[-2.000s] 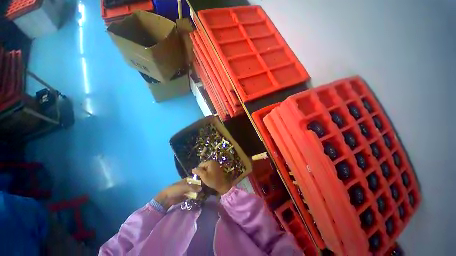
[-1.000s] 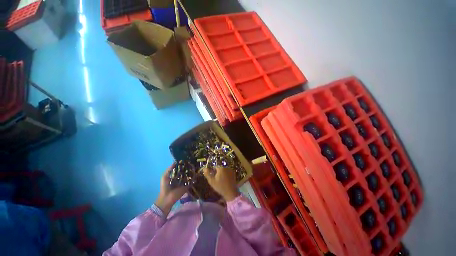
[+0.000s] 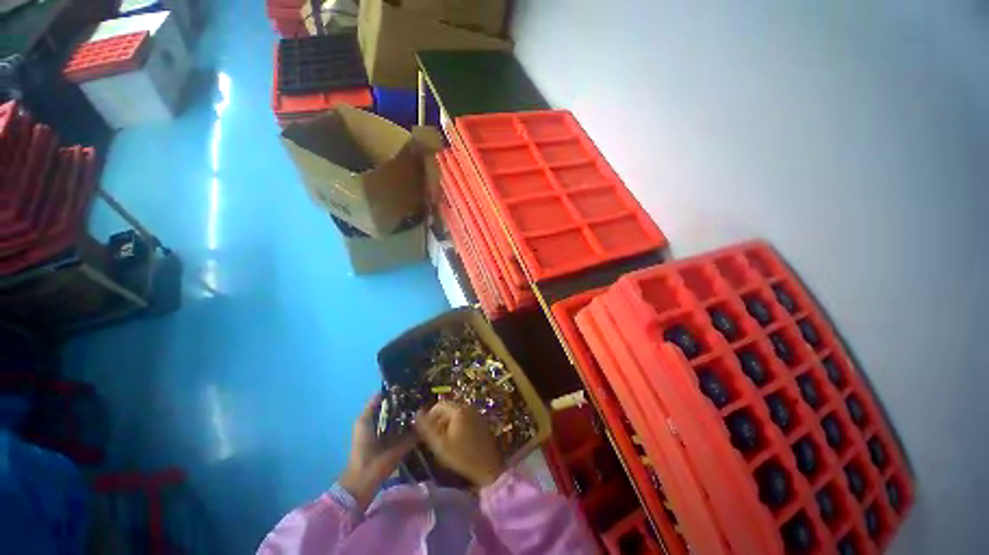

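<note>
The parts box (image 3: 521, 374), a brown carton, stands in front of my body and holds a loose pile of gold and silver small metal parts (image 3: 474, 374). My left hand (image 3: 374, 447) is at the box's near left edge, cupped around a bunch of shiny metal parts (image 3: 397, 412). My right hand (image 3: 461, 439) is over the near part of the box, close to my left hand, with its fingers bent. Its fingertips are small and blurred, so I cannot tell whether they hold a part.
A stack of red pocket trays (image 3: 694, 412) with dark round parts stands at the right. A red compartment tray (image 3: 564, 195) tops a stack beyond the box. Open cartons (image 3: 374, 195) stand on the blue floor. More red trays (image 3: 43, 206) are at the far left.
The view has tilted up, so the box and trays sit lower. My left hand has stayed around the bunch. My right hand has moved from the pile towards my left hand.
</note>
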